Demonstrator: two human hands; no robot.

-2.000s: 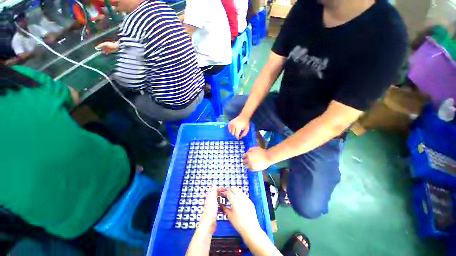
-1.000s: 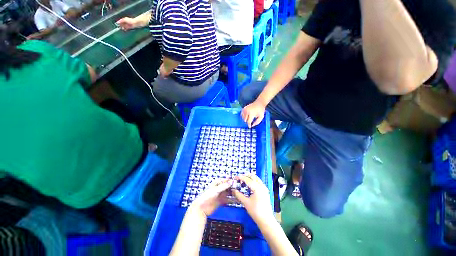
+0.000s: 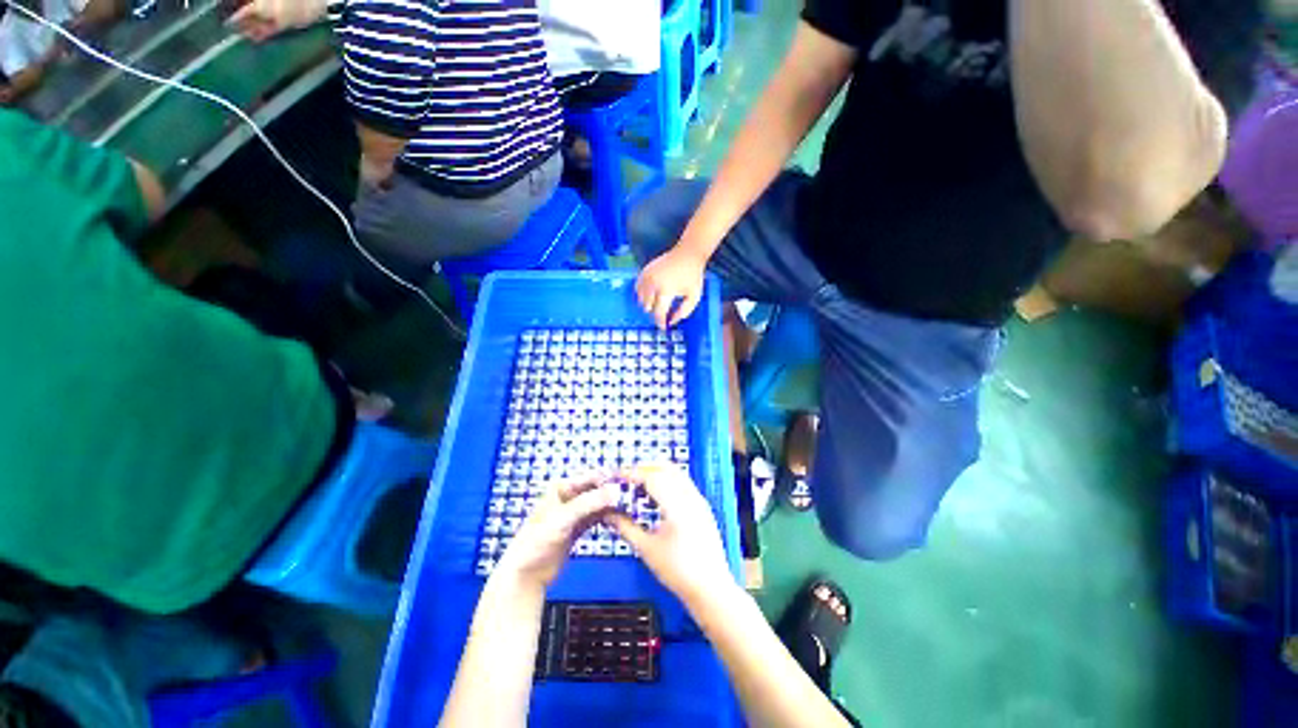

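The blue parts tote (image 3: 434, 526) stands in front of me with a tight grid of small square silver-white units (image 3: 598, 391) in it. My left hand (image 3: 552, 529) and my right hand (image 3: 672, 529) meet over the near rows of the grid. Their fingertips are close together around something small, likely one unit, too blurred to tell. A flat dark board (image 3: 605, 641) with rows of reddish marks and a red light lies in the near part of the tote, below my hands. A dark cable leaves its right side.
A person in black (image 3: 925, 185) squats at the tote's far right, one hand on its rim. A person in green (image 3: 143, 384) sits at left, a striped-shirt person (image 3: 453, 100) beyond. Stacked blue totes (image 3: 1224, 526) stand at right. A white cord (image 3: 285, 164) hangs at left.
The view has shifted, and more of the near tote and the board now shows than at first. My hands stay together over the near rows. The person in black has lifted one arm off the tote.
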